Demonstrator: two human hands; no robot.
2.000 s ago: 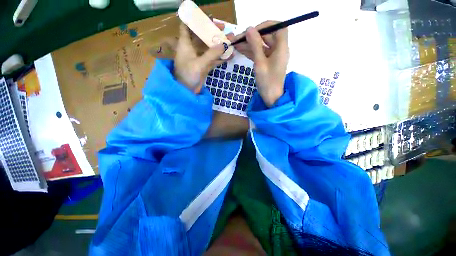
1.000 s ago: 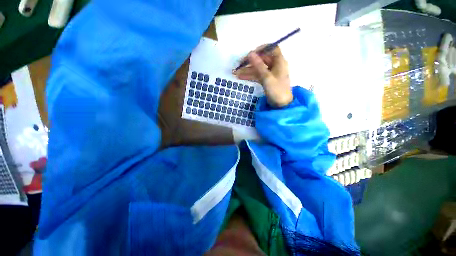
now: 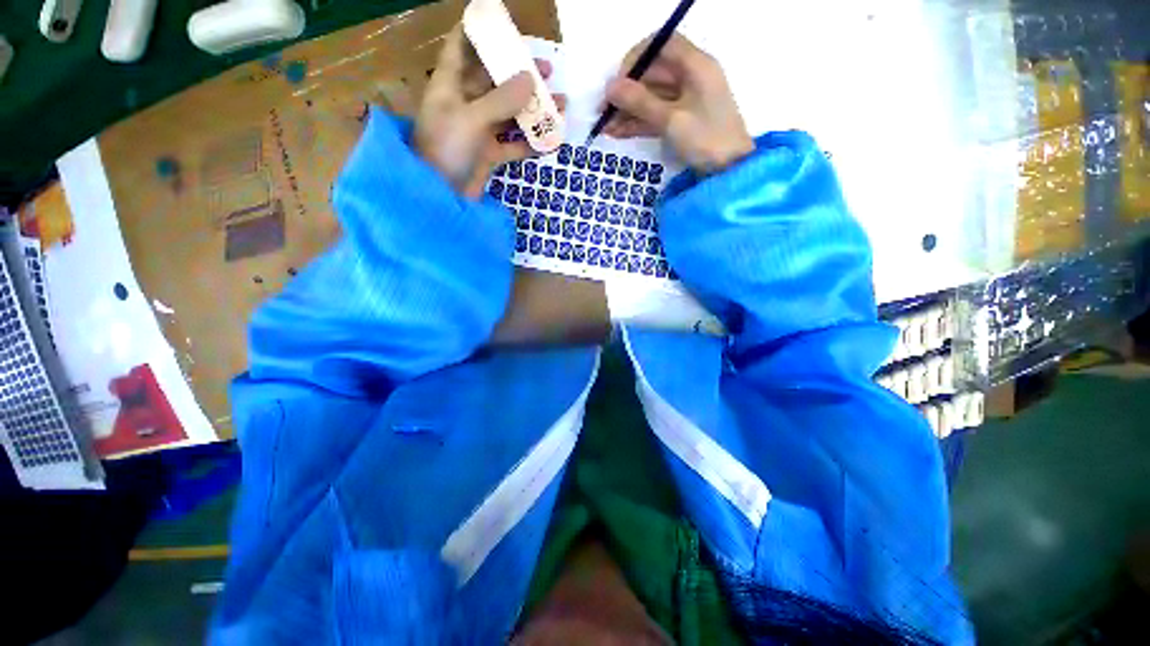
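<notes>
My left hand (image 3: pixel 464 120) holds a cream-white plastic housing (image 3: pixel 502 53), tilted, its lower end towards me. That end bears small dark marks; whether they are print or a sticker I cannot tell. My right hand (image 3: pixel 681 104) holds a thin dark pen-like tool (image 3: pixel 658 46) with its tip pointing down near the top row of a sticker sheet (image 3: pixel 583 208). The white sheet carries rows of dark stickers and lies below both hands. The tool tip is apart from the housing; whether it touches the sheet or carries a sticker is too small to tell.
Brown cardboard (image 3: pixel 189 240) lies at left, with a printed sheet (image 3: pixel 126 331) and stacked label sheets (image 3: pixel 38 379) beyond. A green belt (image 3: pixel 164 82) bears white housings (image 3: pixel 247 25). A white board (image 3: pixel 820 76), tray of cream parts (image 3: pixel 923 379) and clear film (image 3: pixel 1072 284) are at right.
My left arm has come back from across the belt side, and my left hand now shows with a housing in it. The tool in my right hand stands steeper.
</notes>
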